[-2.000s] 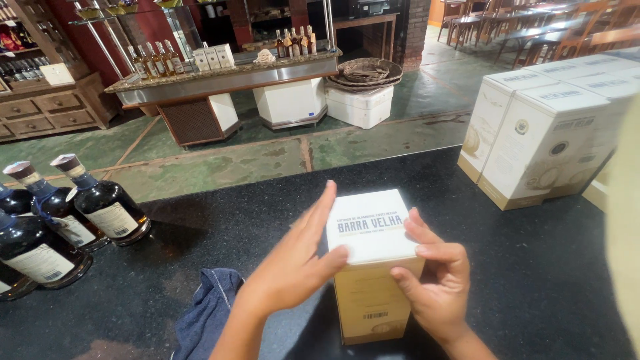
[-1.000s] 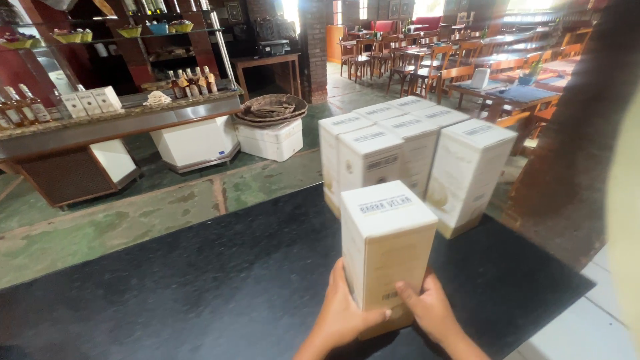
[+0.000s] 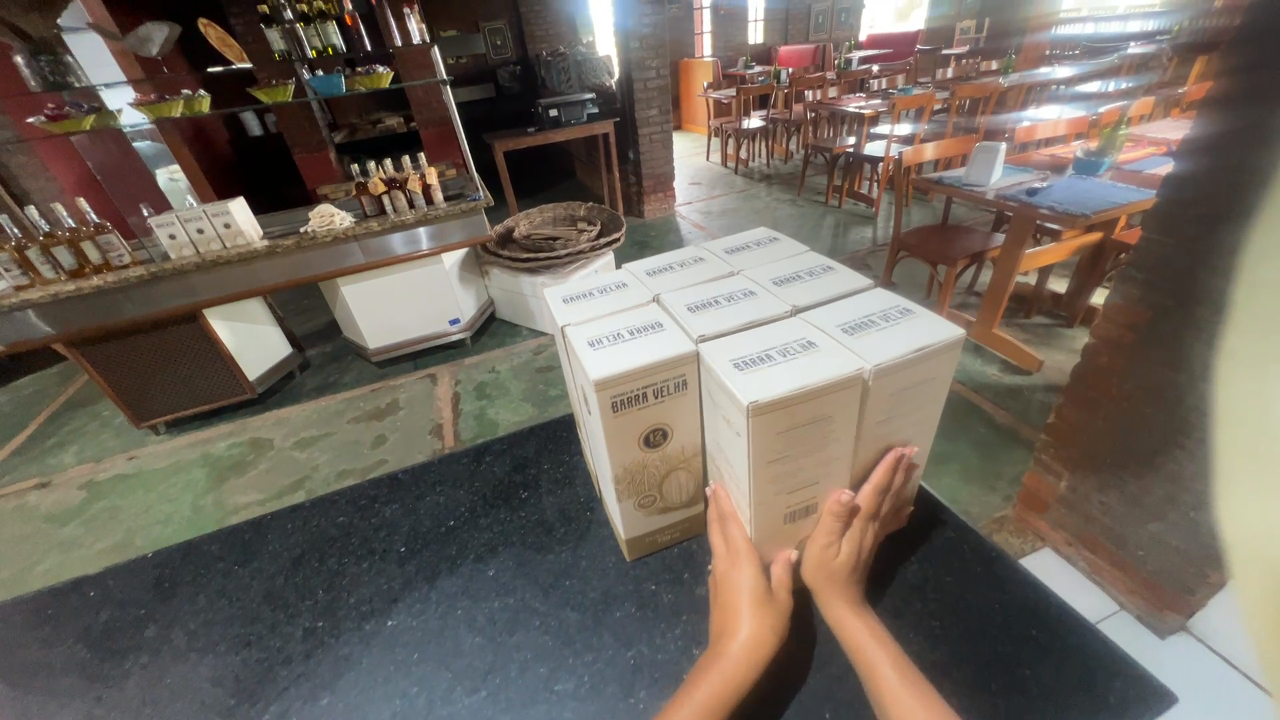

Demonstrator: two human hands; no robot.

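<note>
Several tall white-and-tan cardboard bottle boxes stand upright, packed together on a black granite counter (image 3: 400, 600). The front middle box (image 3: 785, 440) stands against its neighbours, its printed back and barcode towards me. My left hand (image 3: 745, 590) touches the lower left of this box, fingers pointing up. My right hand (image 3: 855, 535) lies at its lower right, its fingers reaching over the face of the right-hand box (image 3: 915, 390). Both hands are spread, neither wrapped round a box. The box at the left front (image 3: 645, 440) shows a drawn barrel on its face.
The counter's right edge (image 3: 1050, 600) runs beside a brick pillar (image 3: 1130, 430). Beyond the counter are a granite-topped display bar (image 3: 250, 255) with bottles and small boxes, woven baskets (image 3: 555, 235) on a white box, and wooden tables and chairs (image 3: 940, 240).
The box between my hands has moved forward and now stands against the group of boxes. The view has swung right, so the dark bottles and blue cloth seen two seconds ago are out of view.
</note>
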